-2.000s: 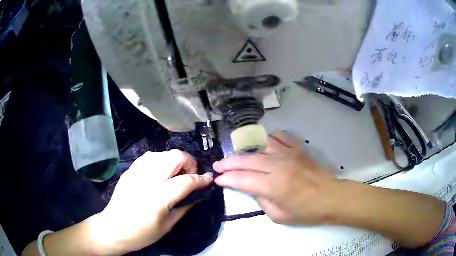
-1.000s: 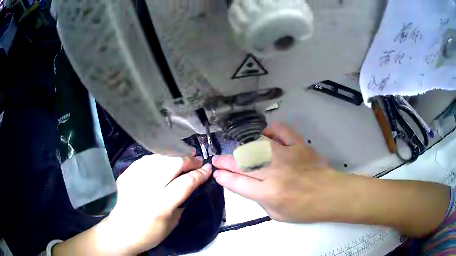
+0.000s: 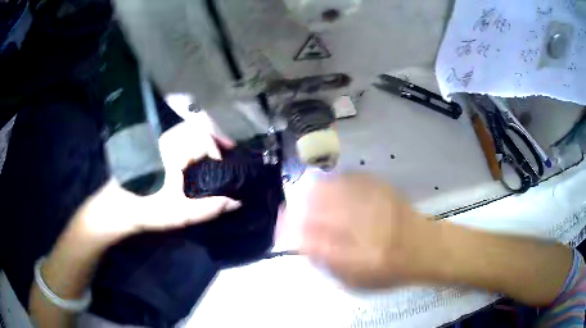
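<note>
The dark garment piece [image 3: 151,278] lies left of and below the needle area. Its gathered section [image 3: 215,177] runs towards the presser foot and needle [image 3: 270,146]. My left hand [image 3: 138,202] rests on the cloth, thumb and fingers spread on either side of the gathered section, partly hidden by the dark green tube. My right hand [image 3: 353,230] is blurred, at the cloth's right edge, below the cream tension dial [image 3: 318,148]. Its fingertips are too blurred and bright to show whether they grip the cloth.
The off-white machine head [image 3: 385,38] fills the top. Black thread snips [image 3: 421,97] lie on the machine bed. Dark-handled scissors [image 3: 519,154] and a brown-handled tool [image 3: 486,147] lie at the right. A handwritten note [image 3: 507,64] hangs upper right. The dark green tube [image 3: 133,154] stands over my left hand.
My hands, earlier together at the presser foot, are now apart. My left hand has moved left and spread out, uncovering the gathered section. My right hand has shifted slightly and blurred. The view has shifted.
</note>
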